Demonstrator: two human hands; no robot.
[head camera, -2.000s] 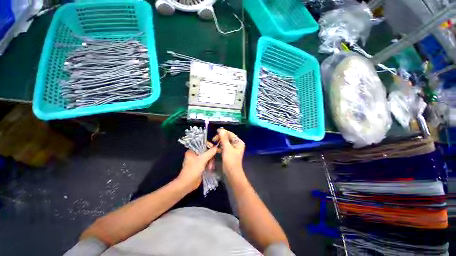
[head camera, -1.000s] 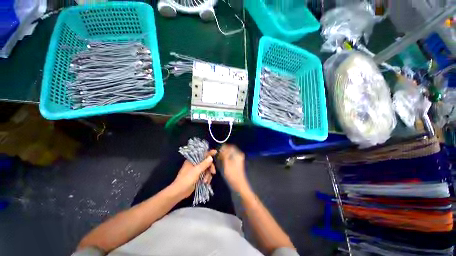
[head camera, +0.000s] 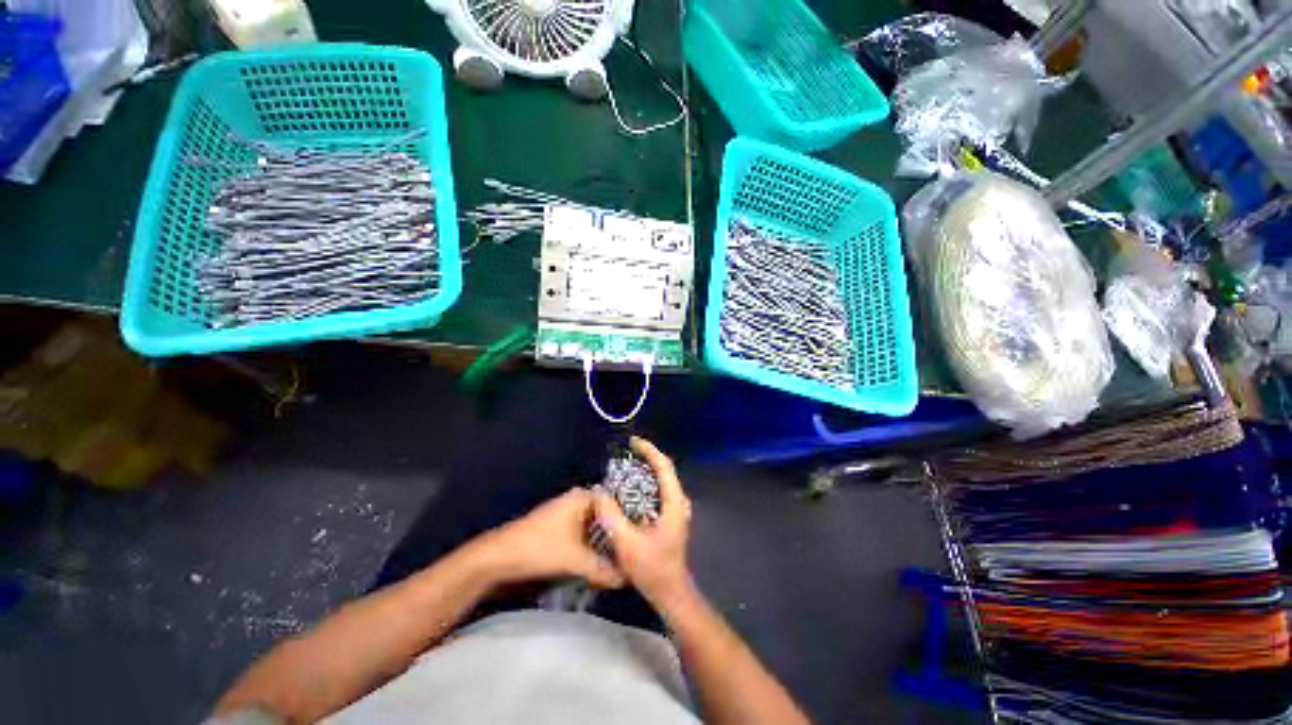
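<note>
A bunch of grey cable assemblies (head camera: 632, 486) is held above the lap, its pale connector ends facing up. My left hand (head camera: 564, 540) grips the bunch from the left. My right hand (head camera: 656, 527) is closed around it from the right, fingers at the connector ends. The lower part of the bunch is mostly hidden by the hands. The cream cable tester (head camera: 612, 283) lies at the table edge beyond the hands, with a white cable loop (head camera: 618, 414) hanging from its front. The hands do not touch the tester.
A large turquoise basket (head camera: 291, 340) of grey leads stands left; a narrower one (head camera: 907, 333) stands right of the tester. Loose leads (head camera: 513, 218) lie beside the tester. A white fan (head camera: 539, 31) is behind, a bagged cable coil (head camera: 1023, 300) right, hanging wires (head camera: 1126, 567) lower right.
Both hands have moved down towards the lap. My right hand has come onto the bunch, which is now more upright between both hands. The view has tilted up slightly.
</note>
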